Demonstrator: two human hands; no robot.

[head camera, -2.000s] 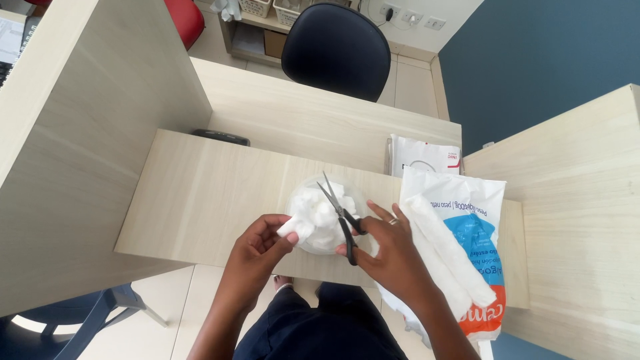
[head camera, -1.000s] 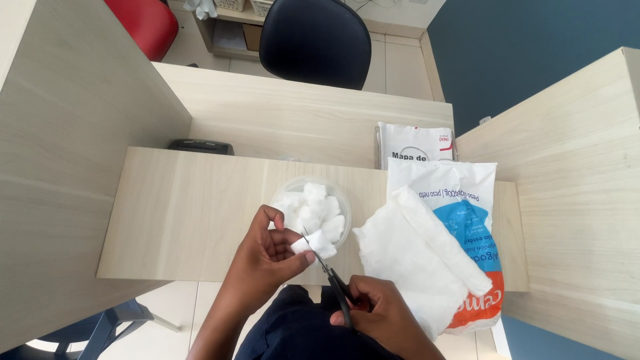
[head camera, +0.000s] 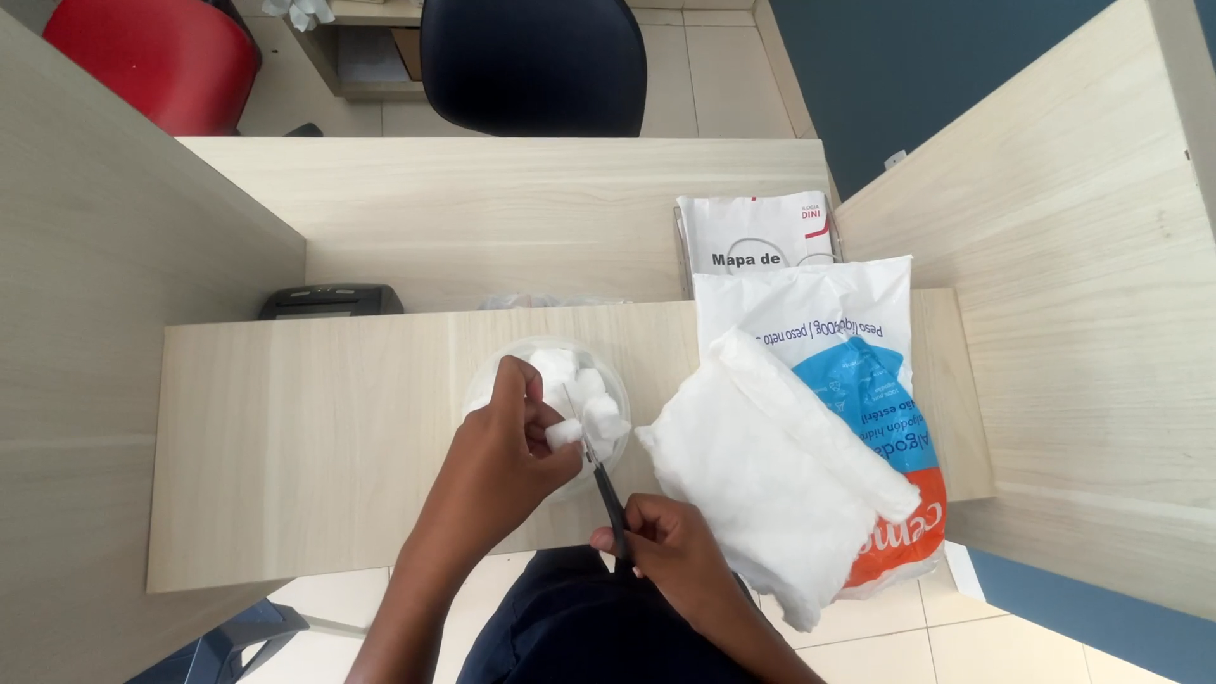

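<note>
My left hand [head camera: 508, 442] pinches a small piece of white cotton [head camera: 564, 434] over a round translucent bowl [head camera: 619, 366]. Several cotton tufts [head camera: 600, 415] lie in the bowl. Scissors [head camera: 610, 499] with black handles are in my right hand [head camera: 665, 546]; their blades reach up beside the pinched piece, partly lost against the white cotton. To the right, a large folded sheet of cotton wool [head camera: 769, 465] lies over a white, blue and orange plastic bag [head camera: 879, 380] and overhangs the near edge of the desk.
The bowl stands on a pale wooden desk [head camera: 304, 456] with upright side panels. Behind the bag are printed papers in a holder [head camera: 755, 228]. A black device [head camera: 331, 300] sits at the back left. Beyond are a dark chair [head camera: 534, 62] and a red chair [head camera: 157, 62].
The cotton piece in my left hand looks smaller than a second ago. Two seconds ago the scissors pointed up over the bowl, with my right hand beside it; that hand is now nearer my body.
</note>
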